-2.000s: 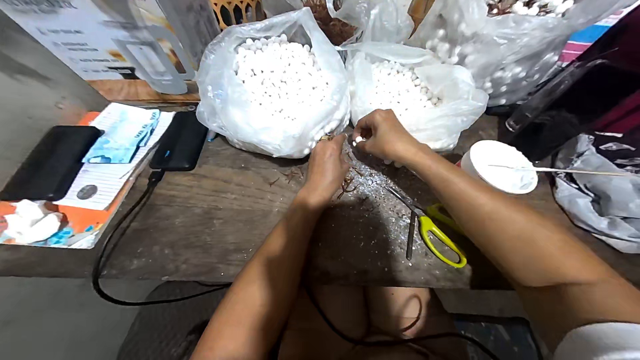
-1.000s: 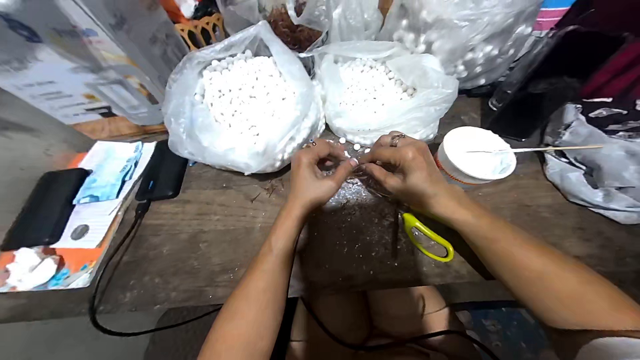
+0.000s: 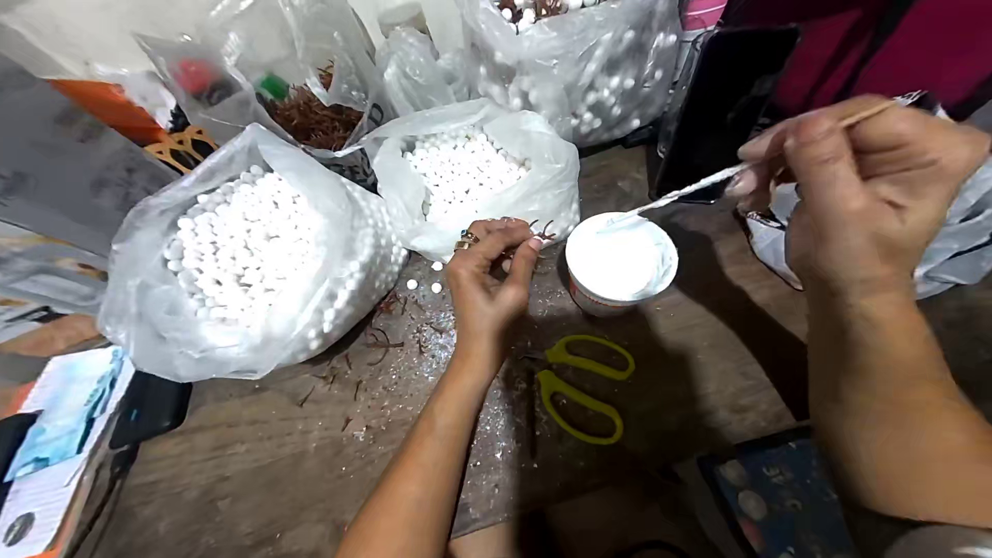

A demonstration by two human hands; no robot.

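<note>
My left hand (image 3: 492, 271) pinches small brown curled stems (image 3: 545, 230) between thumb and fingers, in front of a plastic bag of small white balls (image 3: 465, 174). My right hand (image 3: 860, 178) grips a thin wooden stick (image 3: 690, 188) coated in white, its tip at the rim of a cup of white paste (image 3: 620, 260). A larger plastic bag of white balls (image 3: 248, 248) stands to the left. Below the cup lie scissors with yellow-green handles (image 3: 585, 395), their blades hard to see in shadow. A few loose white balls (image 3: 412, 284) rest on the wooden table by my left hand.
Brown stem scraps (image 3: 380, 341) and white specks litter the table. Behind stand a bag of brown stems (image 3: 318, 116) and another bag of white balls (image 3: 581, 70). A dark phone (image 3: 721, 108) leans at the back right, beside a grey plastic bag (image 3: 957, 240). A black power bank (image 3: 151, 407) lies at left.
My hands were together near the bags; my right hand has moved right and taken hold of the stick that rested across the cup. The view has shifted.
</note>
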